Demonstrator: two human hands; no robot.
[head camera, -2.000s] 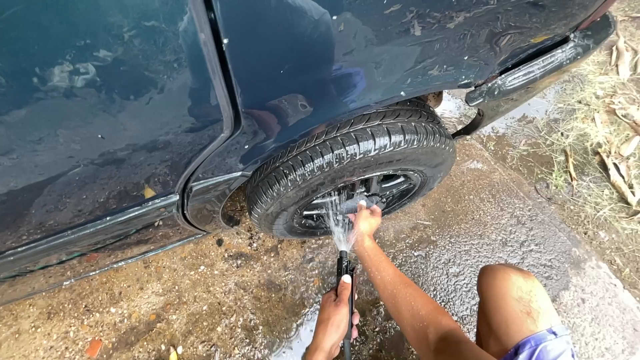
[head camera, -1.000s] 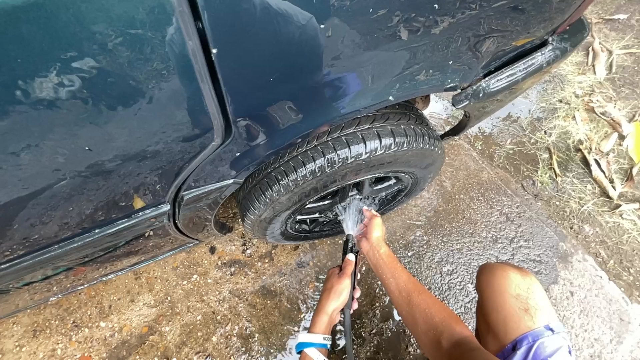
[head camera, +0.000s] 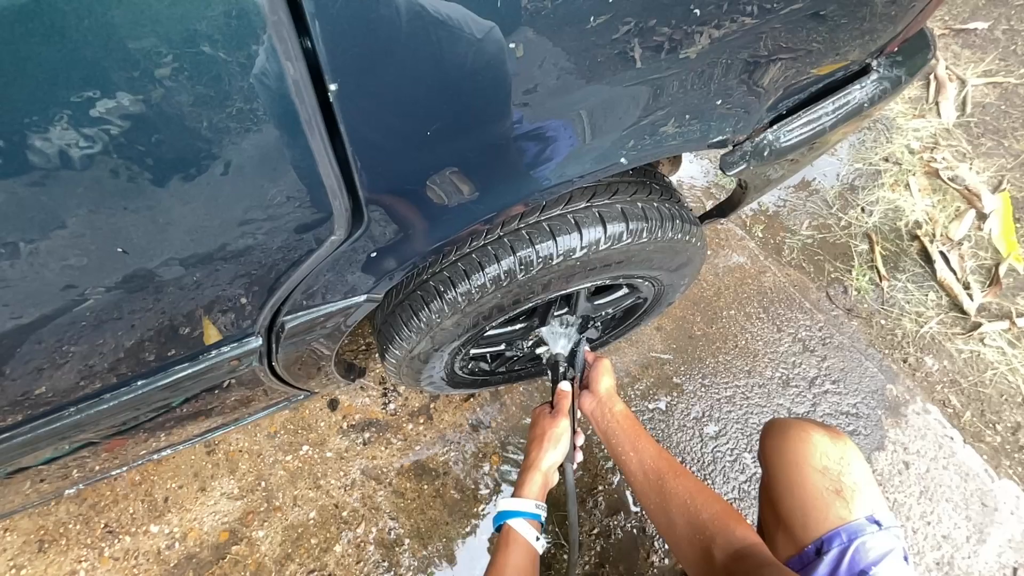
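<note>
My left hand (head camera: 550, 432) is closed around a black hose nozzle (head camera: 558, 370), from which water (head camera: 560, 334) fans out against the spoked wheel rim (head camera: 496, 340). The hose (head camera: 571, 512) hangs down from it to the bottom edge. Just right of the nozzle is my right hand (head camera: 597, 384), its fingers around a small dark item (head camera: 579, 358) that is mostly hidden; what it is I cannot tell. The wet black tire (head camera: 544, 248) sits under the dark car body (head camera: 432, 104). White and blue bands circle my left wrist.
A bumper (head camera: 832, 120) juts out at the upper right, and the sill (head camera: 128, 384) runs along the lower left. My bent knee (head camera: 816, 472) is at the lower right. Around the wheel lies wet, gravelly ground (head camera: 320, 488), with dry leaves and grass (head camera: 944, 240) at the right.
My right hand has come down from the wheel's middle, where it was two seconds ago, to beside the nozzle at the rim's lower edge. Water still sprays from the nozzle.
</note>
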